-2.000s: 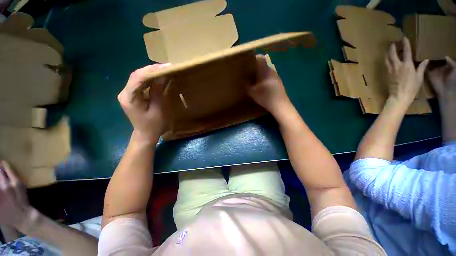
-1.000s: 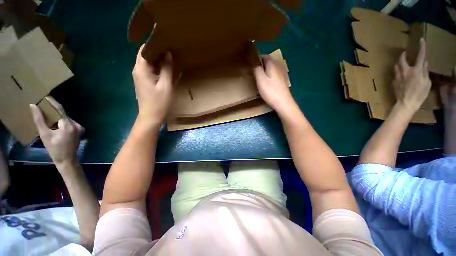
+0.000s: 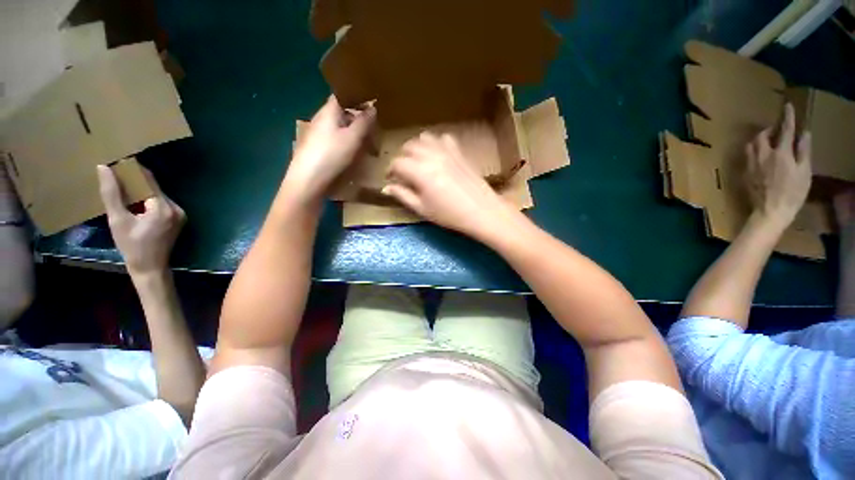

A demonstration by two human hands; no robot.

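Note:
A part-folded box (image 3: pixel 473 141) lies on the green tabletop in front of me. Its tall lid (image 3: pixel 436 61) stands at the back in shadow. A side flap (image 3: pixel 544 138) sticks out flat at the right, beside a raised inner flap. My left hand (image 3: pixel 333 145) is at the box's left rear corner, its fingers gripping the cardboard there. My right hand (image 3: pixel 436 178) reaches across inside the tray towards the left, fingers bent over the front left part. Whether it grips anything is hidden.
At the left, another person's hand (image 3: pixel 141 220) holds a cardboard blank (image 3: pixel 103 103). At the right, a person's hand (image 3: pixel 780 178) rests on a part-folded blank (image 3: pixel 736 89). White strips (image 3: pixel 797 23) lie at the far right. The table edge (image 3: pixel 422 286) runs before my lap.
The box has come down flatter with its lid standing behind. My right hand has left the right side and moved left into the tray. The left neighbour's blank has shifted right.

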